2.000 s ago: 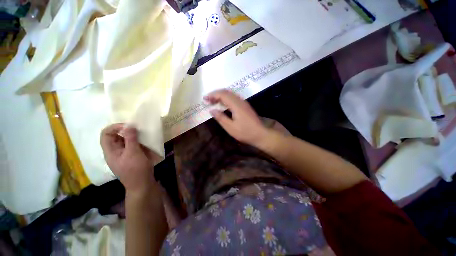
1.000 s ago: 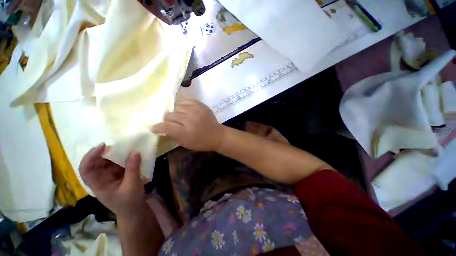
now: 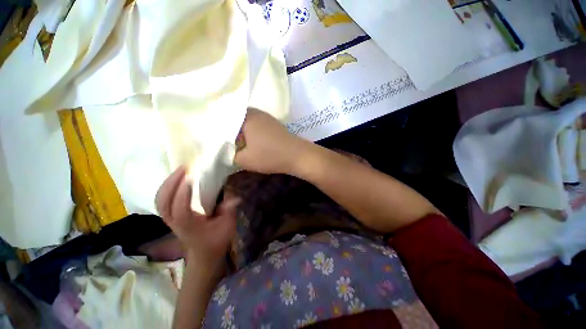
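Note:
A large cream fabric panel (image 3: 199,96) drapes over the left part of the white table and hangs over its front edge. My left hand (image 3: 196,215) holds the panel's lower corner between thumb and fingers, above my lap. My right hand (image 3: 266,144) is at the panel's right edge near the table front, with its fingertips hidden behind the fabric. A small dark thing shows at its fingers; I cannot tell what it is.
A white sheet (image 3: 411,45) lies on the table at the right, beside a green pen (image 3: 504,26). Yellow strip (image 3: 93,170) lies at the left. Cream pieces (image 3: 514,154) are in a pink basket at the right; another cream heap (image 3: 128,292) is at lower left.
My right hand has moved from the table edge to the fabric. My left hand has kept hold of the corner, which is now folded and turned. The machine head has left the picture.

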